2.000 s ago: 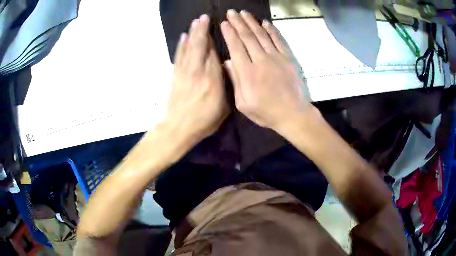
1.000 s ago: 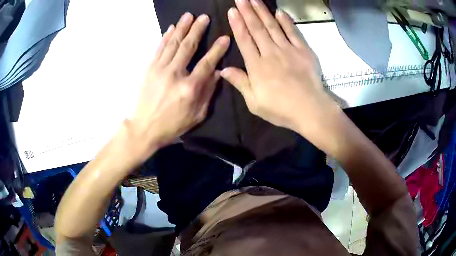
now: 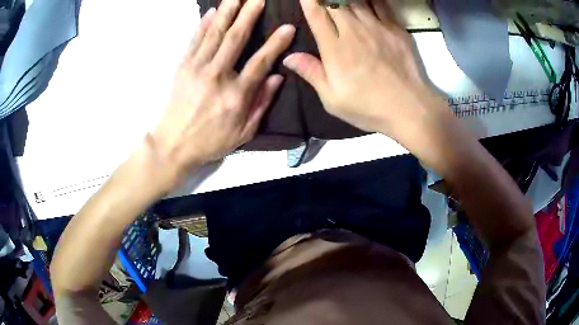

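Observation:
The joined brown panels (image 3: 289, 111) lie on the white table with a straight seam line down the middle. Their near end rests on the table, and a small grey tip of seam allowance (image 3: 297, 155) sticks out there. My left hand (image 3: 212, 89) lies flat on the left width with its fingers spread. My right hand (image 3: 368, 66) lies flat on the right width, thumb near the seam, its fingertips close to the top edge of the picture. The far end of the panels is out of the picture.
A stack of grey cut panels (image 3: 38, 54) is at the table's left. A grey waiting panel (image 3: 477, 47) hangs by the machine bed (image 3: 416, 14). A green-handled tool (image 3: 536, 47) and black scissors (image 3: 560, 95) lie at right. Blue baskets (image 3: 136, 254) stand below the table.
The joined panels have moved away from me, and their near end has gone from my lap onto the table. Both hands have moved forward with them, and the left fingers are more spread than at first.

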